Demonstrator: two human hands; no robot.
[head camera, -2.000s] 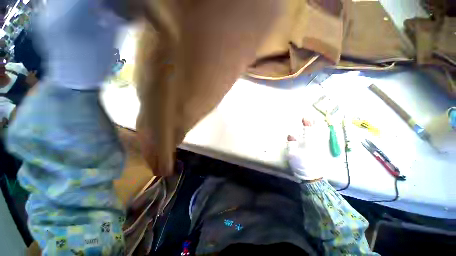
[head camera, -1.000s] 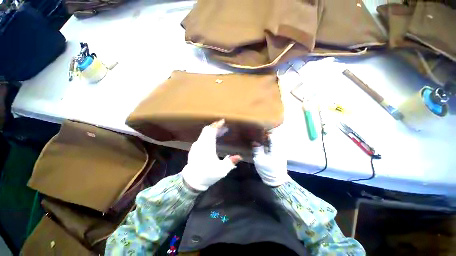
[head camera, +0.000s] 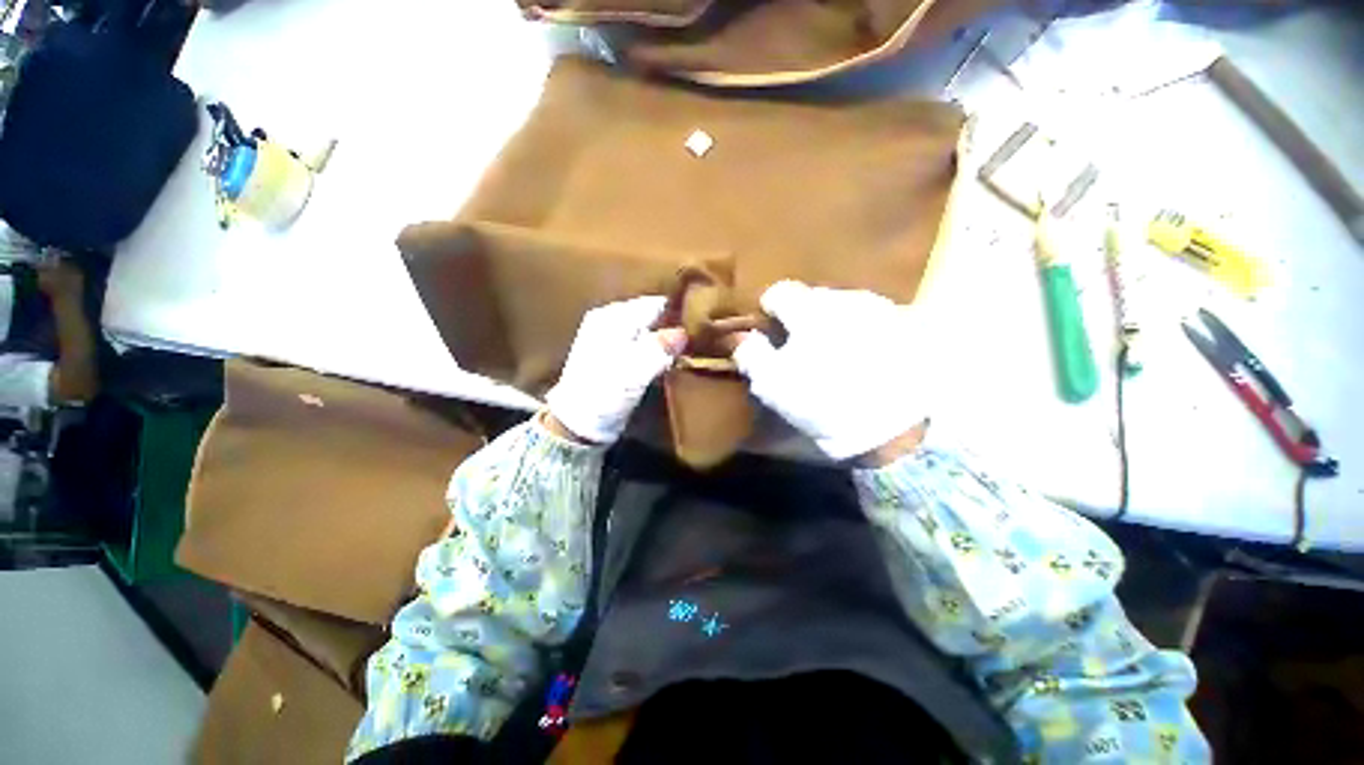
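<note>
A tan-brown handbag lies on the white table with its small plate facing up. Its near part is bunched and folded between my hands, and a small brown flap hangs down below them. My gloved left hand pinches the bunched bag material from the left. My gloved right hand pinches it from the right, close to my left hand. The fingertips partly hide the gripped spot, so I cannot tell which bag part it is.
Right of the bag lie a green-handled tool, a yellow knife, red-handled snips and a long wooden handle. A glue pot stands at the left. Brown bags are stacked at lower left. A person's arm shows far left.
The bag came down from the raised left hand onto the table and is now turned and bunched at its near side. Both hands have closed on it, close together.
</note>
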